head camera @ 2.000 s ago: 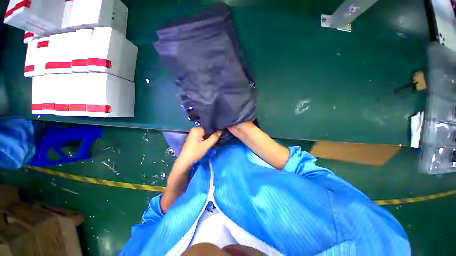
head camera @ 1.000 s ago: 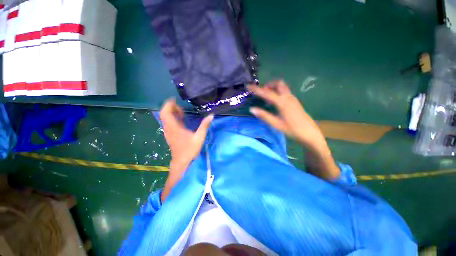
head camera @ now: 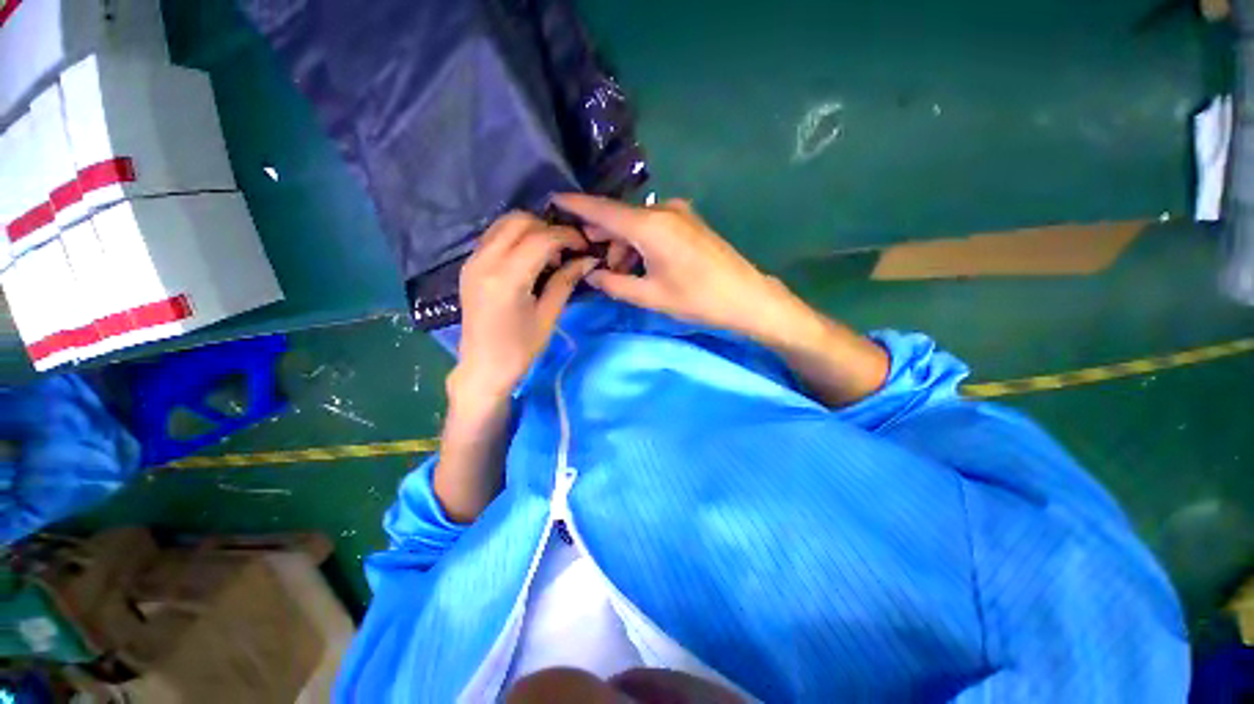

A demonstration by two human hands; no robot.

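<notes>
Dark grey-purple plastic mailing bags lie flat on the green bench in front of me, with a shiny black edge at the near side. My left hand and my right hand meet at this near edge. Their fingertips pinch the black edge between them. The exact spot they grip is partly hidden by the fingers. Whether one bag or more is held cannot be told.
White boxes with red bands are stacked at the left on the bench. A brown cardboard piece lies at the near bench edge on the right. A blue stool and brown cartons stand on the floor at the left.
My hands were apart and off the bag a second ago; now they are together, pinching its black edge. The view has shifted and tilted.
</notes>
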